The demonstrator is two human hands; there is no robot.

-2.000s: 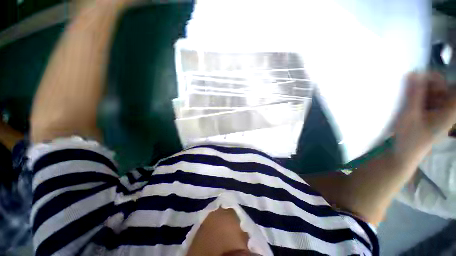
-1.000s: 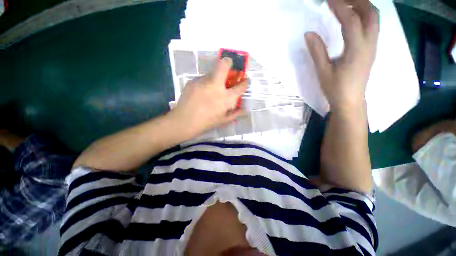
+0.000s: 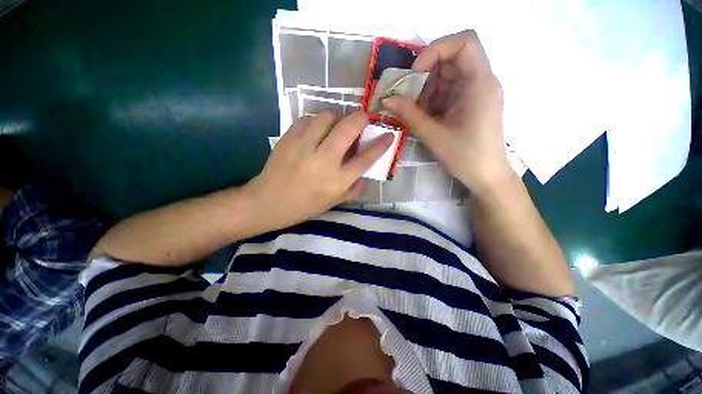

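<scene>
A red-framed phone housing (image 3: 369, 79) lies on the fanned die-cut sticker sheets (image 3: 303, 61), in front of my chest. Its upper end shows a black window; its lower end shows a white section (image 3: 380, 166). My left hand (image 3: 314, 160) holds the housing at its left side and lower part, fingers over the white section. My right hand (image 3: 462, 115) pinches a grey translucent film piece (image 3: 399, 81) between thumb and fingers, over the black window. The film covers part of the window; whether it touches is unclear.
A bright white stack of sheets (image 3: 554, 61) lies beyond and to the right, with corners jutting toward me. The dark green bench (image 3: 154, 115) extends left. A person's plaid sleeve (image 3: 50, 246) is at the left edge, and a white sleeve (image 3: 662, 288) at the lower right.
My right hand has come from the white sheets to the housing and now holds a grey film. My left hand has shifted to the housing's lower part. The white sheets at right lie differently.
</scene>
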